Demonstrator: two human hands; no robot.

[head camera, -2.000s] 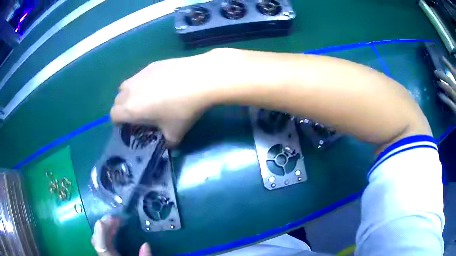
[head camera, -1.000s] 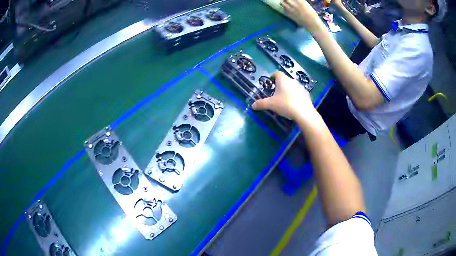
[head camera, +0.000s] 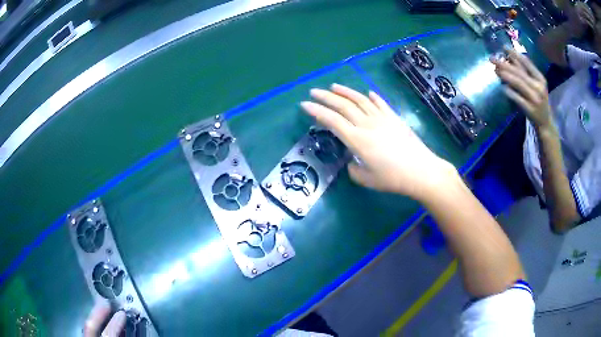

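Note:
My right hand (head camera: 389,145) is open with fingers spread over the upper part of a grey three-fan frame (head camera: 298,181), hiding that end; contact cannot be told. A second frame (head camera: 232,191) lies beside it, touching or nearly touching its lower corner. A third frame (head camera: 105,263) lies at the lower left. My left hand (head camera: 105,321) is cut off by the bottom edge, its fingertips at this frame's lower part; its grip cannot be told.
A stack of three-fan frames (head camera: 438,92) lies at the right, past a blue tape line. Another person's hand (head camera: 524,82) is beyond it. Copper-coloured rings (head camera: 26,324) lie on a green mat (head camera: 14,299) at the lower left. A metal rail (head camera: 125,56) curves behind.
My right hand has left the frames at the right and moved left, fingers now spread. My left hand has come into view. The frame stack at the back is out of view as the camera turned.

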